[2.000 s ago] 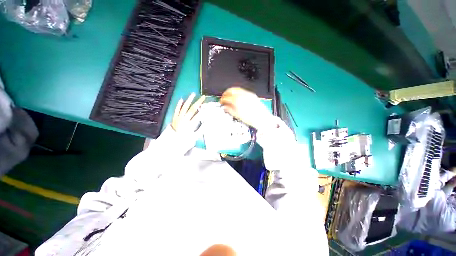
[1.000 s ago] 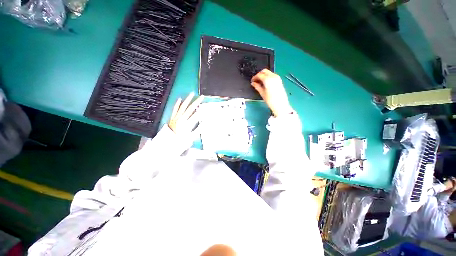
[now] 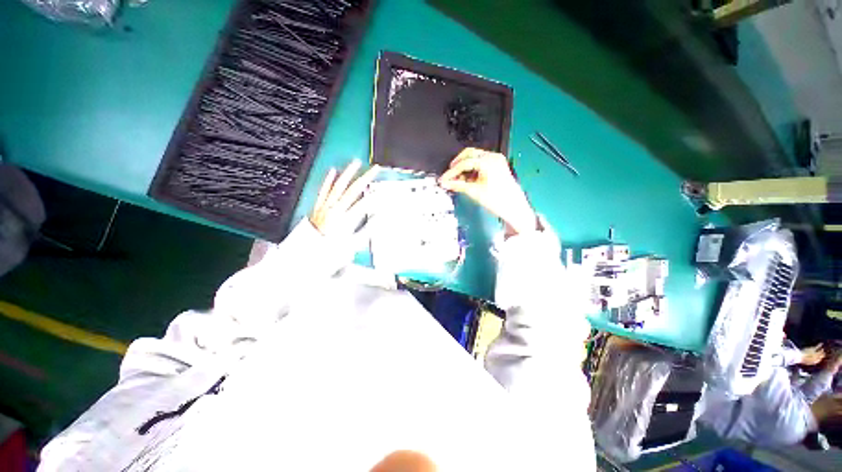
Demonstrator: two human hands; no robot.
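A pale, overexposed fixture block (image 3: 414, 224) lies at the bench edge in front of me. My left hand (image 3: 340, 201) rests against its left side with the fingers spread. My right hand (image 3: 482, 181) is at its upper right corner with thumb and index finger pinched together; whether a part is between the fingertips cannot be made out. Just beyond is the small black tray (image 3: 420, 132), with silver specks (image 3: 402, 81) at its far left and a heap of tiny black parts (image 3: 468, 118) at its right.
A long black tray of thin rods (image 3: 252, 111) lies at the left. Tweezers (image 3: 555, 153) lie right of the small tray. A second metal fixture (image 3: 623, 286) stands farther right. Plastic-wrapped goods (image 3: 755, 313) and another person's hands (image 3: 820, 358) are at the far right. A plastic bag (image 3: 81, 9) is at the far left.
My right hand went from the fixture to the black heap's edge in the small tray, then came back to the fixture's upper right corner. My left hand stayed at the fixture's left side.
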